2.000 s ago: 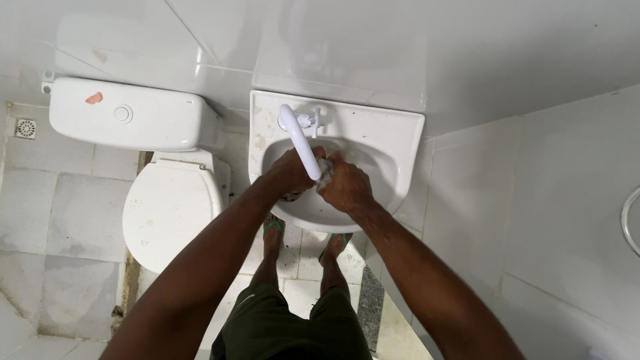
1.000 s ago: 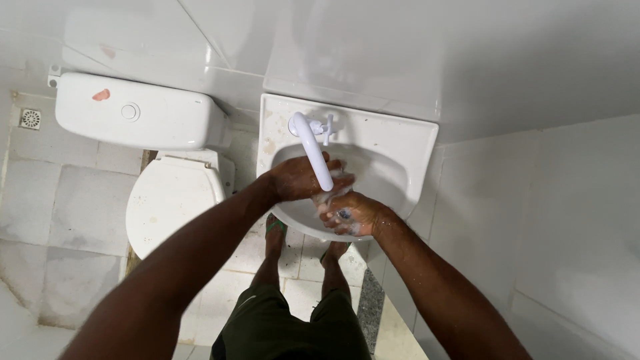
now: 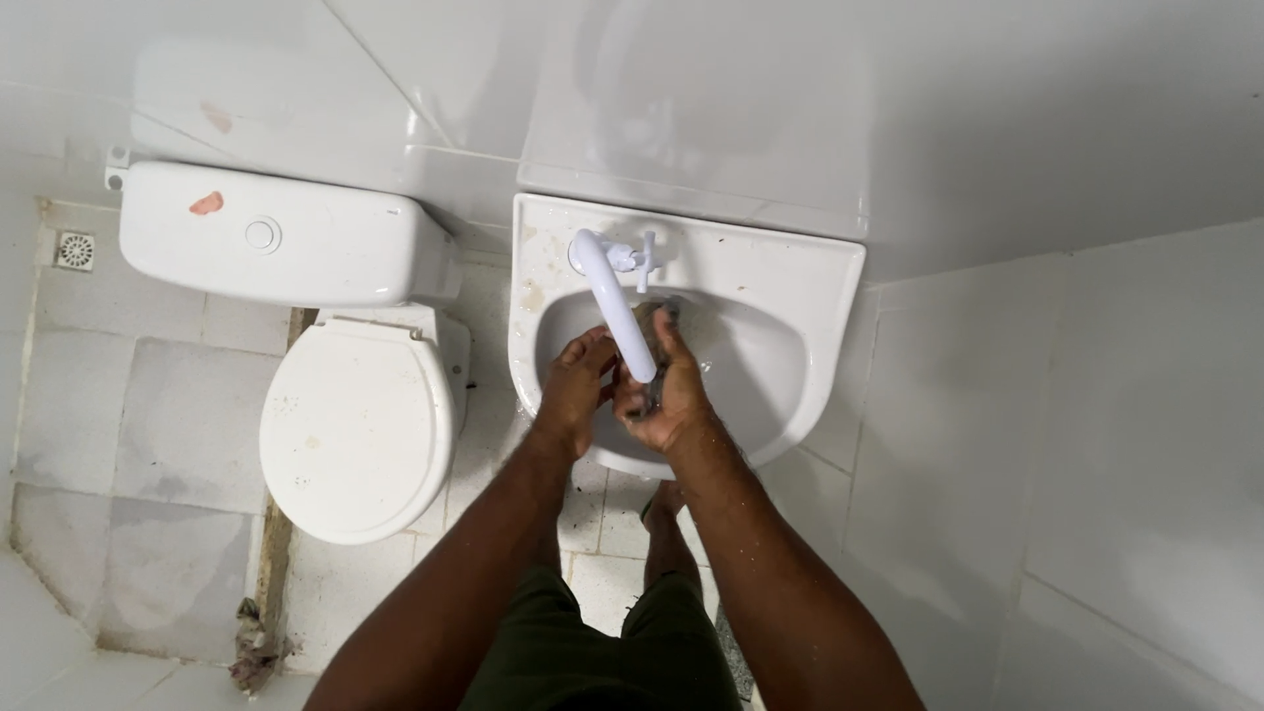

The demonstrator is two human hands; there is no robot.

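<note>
Both my hands are over the basin of a white ceramic sink, beneath the curved spout of a white plastic faucet. My left hand is beside the spout, its fingers bent and apart, close to the fingers of the other hand. My right hand is palm up under the spout tip, water running over it; the spout hides part of the palm. Something dark and blurred shows along that palm, and whether it is an object or moving water I cannot tell. The faucet's cross handle points toward the wall.
Left of the sink stands a toilet with its white lid down and a cistern behind it. A floor drain lies at far left. A crumpled rag lies at the lower left. Tiled walls rise behind and at right.
My hands have drawn apart from the close, rubbing pose of the earlier frames. The right one has turned palm up under the spout, and the left one has moved to the spout's left side.
</note>
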